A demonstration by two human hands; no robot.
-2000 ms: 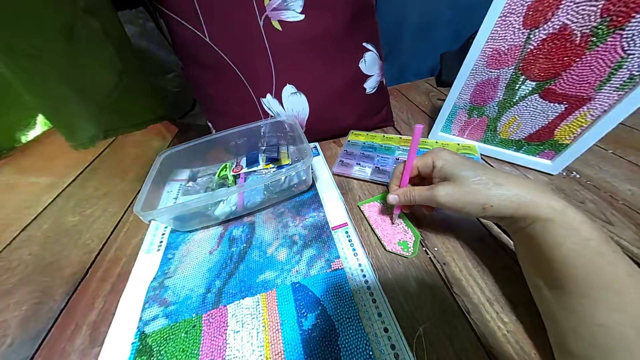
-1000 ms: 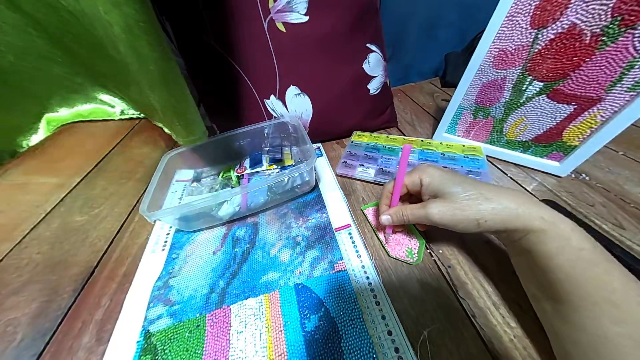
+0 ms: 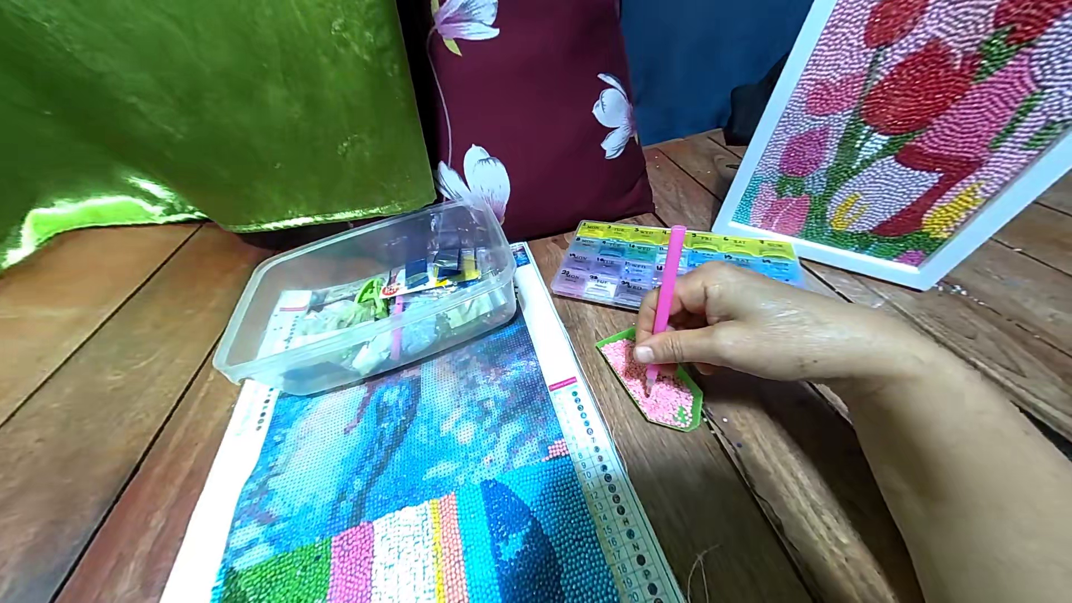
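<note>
My right hand (image 3: 737,327) pinches a pink diamond-painting pen (image 3: 668,293), tip down, between thumb and fingers. The pen's tip is among pink beads in a small green tray (image 3: 688,414) on the wooden surface. Left of it lies a diamond-painting canvas (image 3: 335,469), its lower part covered in green, pink, white, orange and blue beads, with a printed symbol chart (image 3: 607,486) along its right edge. A clear plastic container (image 3: 293,352) rests on the canvas's upper part, holding small bags, a green item and a pink stick. My left hand is out of view.
A bead organizer (image 3: 586,264) with yellow, blue and purple lids lies behind my right hand. A white-framed tulip bead picture (image 3: 904,134) leans at the right. A maroon floral cushion (image 3: 544,109) stands at the back, beside green cloth (image 3: 209,109). Loose beads lie on the wood.
My right hand stays at the green tray with the pen in it. The pen's tip has shifted within the tray.
</note>
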